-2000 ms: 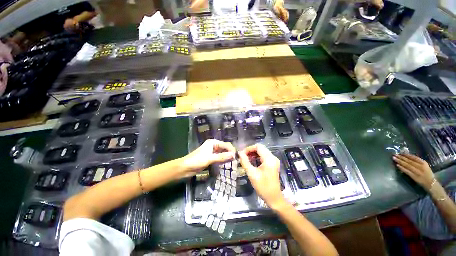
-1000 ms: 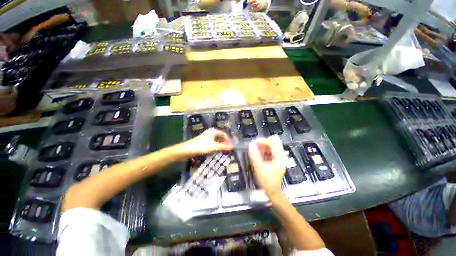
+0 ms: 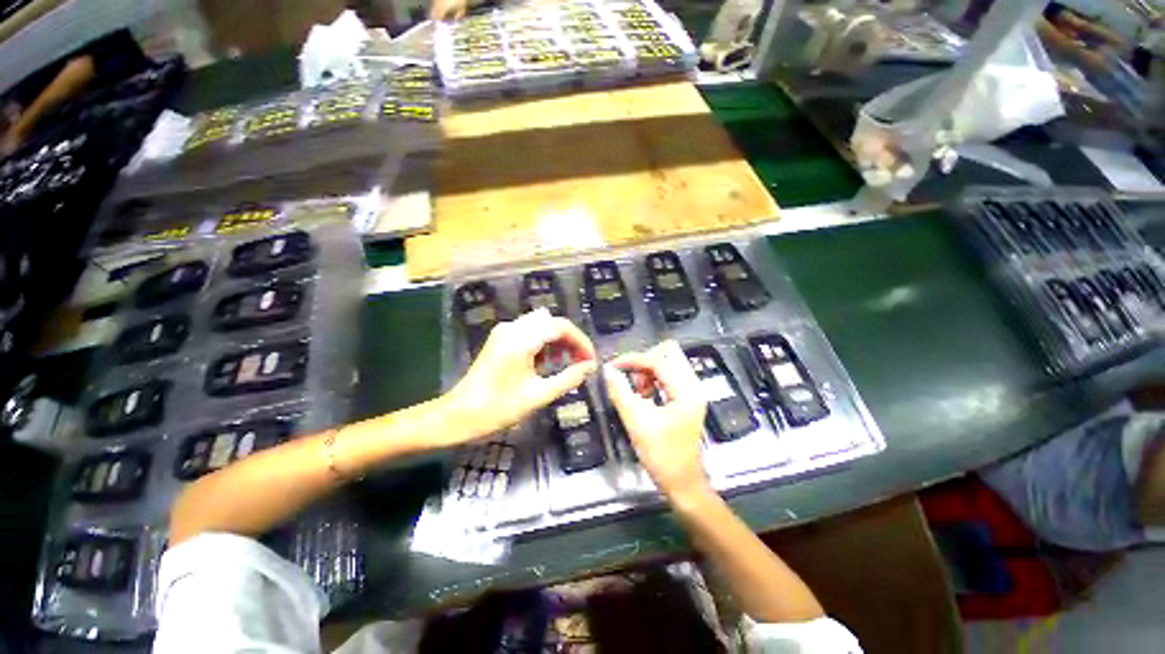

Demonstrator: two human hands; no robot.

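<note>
A clear blister tray point(image 3: 833, 450) holds black device housings point(image 3: 580, 441) in two rows, several with pale labels. The silver-white sticker sheet point(image 3: 482, 473) lies over its front left end. My left hand point(image 3: 505, 373) is above the tray's middle, thumb and fingertips pinched together. My right hand point(image 3: 667, 415) faces it, fingertips bent and nearly touching the left ones. Any small piece between the fingertips is too small to tell. My hands and forearms cover some housings in the middle and front left.
A filled tray point(image 3: 179, 432) stands at left and another point(image 3: 1050, 335) at right. A plywood board point(image 3: 601, 166) lies behind, with stacked yellow-marked trays point(image 3: 562, 79) beyond. A plastic bag point(image 3: 958, 109) hangs at back right. A neighbour's clothed limb point(image 3: 1073, 483) is at right.
The sticker sheet swung left with my left hand, then came to lie over the tray's left end, out of my fingers. My hands came back together. The neighbour's hand at right left view.
</note>
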